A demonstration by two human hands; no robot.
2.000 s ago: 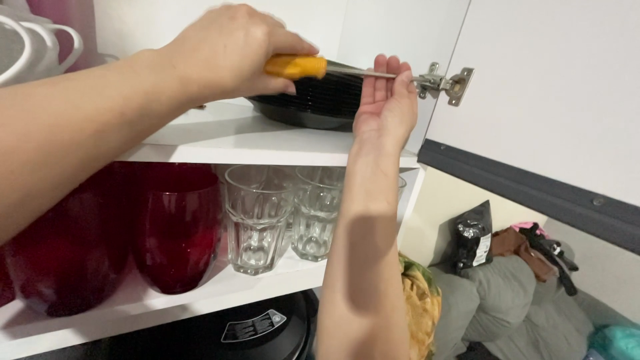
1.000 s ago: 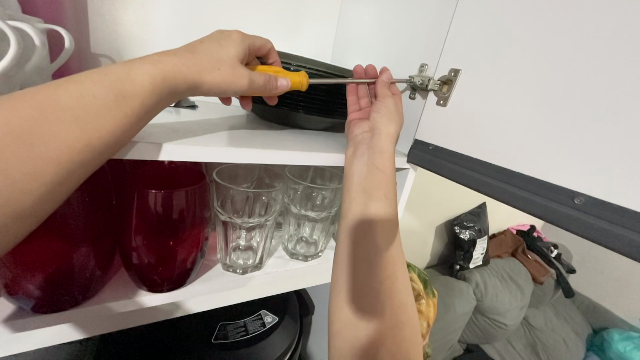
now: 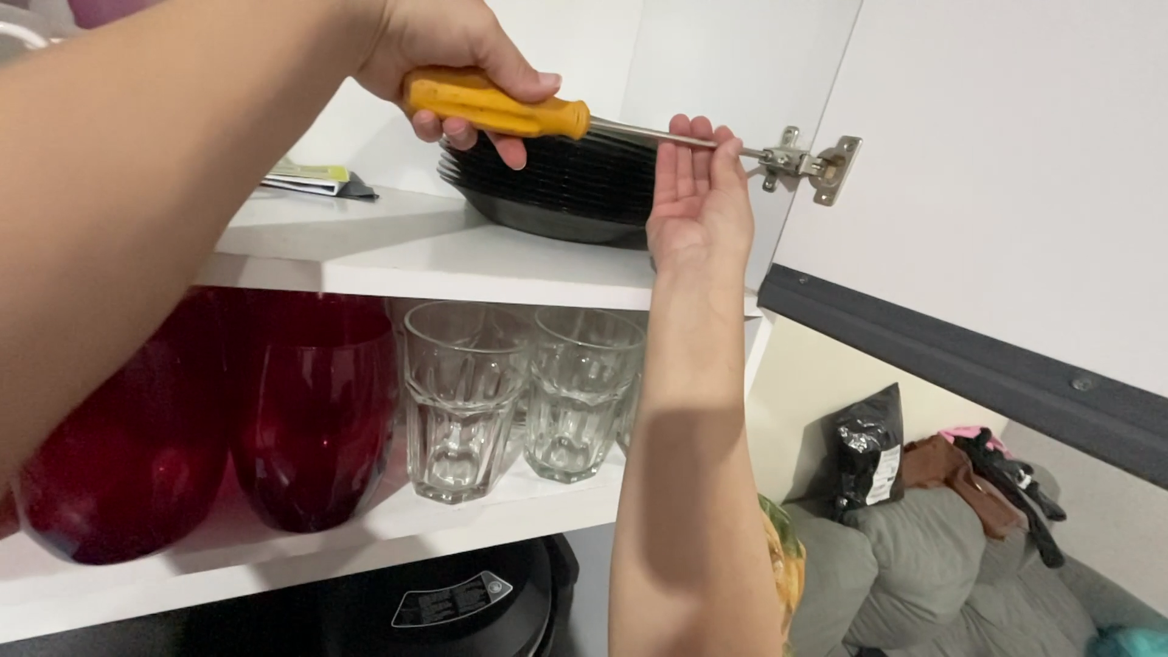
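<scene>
My left hand (image 3: 456,68) comes in from the left and grips the yellow handle of a screwdriver (image 3: 497,102), thumb on top and fingers beneath. The metal shaft runs right to a concealed cabinet hinge (image 3: 789,160), where its tip meets the screw area; the exact contact is too small to tell. My right hand (image 3: 701,187), palm towards me, steadies the shaft close to the hinge between thumb and fingertips. The hinge joins the white cabinet side to an open white door (image 3: 995,155). Behind the hands, a stack of black plates (image 3: 557,187) rests on the upper shelf.
Red glass vases (image 3: 315,420) and clear tumblers (image 3: 461,401) stand on the lower shelf (image 3: 456,538). Below is a black rounded appliance (image 3: 538,593). A dark strip (image 3: 958,365) edges the door. Beyond lie grey cushions (image 3: 922,547) and a black plastic package (image 3: 867,447).
My left hand has changed its hold on the handle; its thumb now stretches along the top. The right hand stays on the shaft near the hinge.
</scene>
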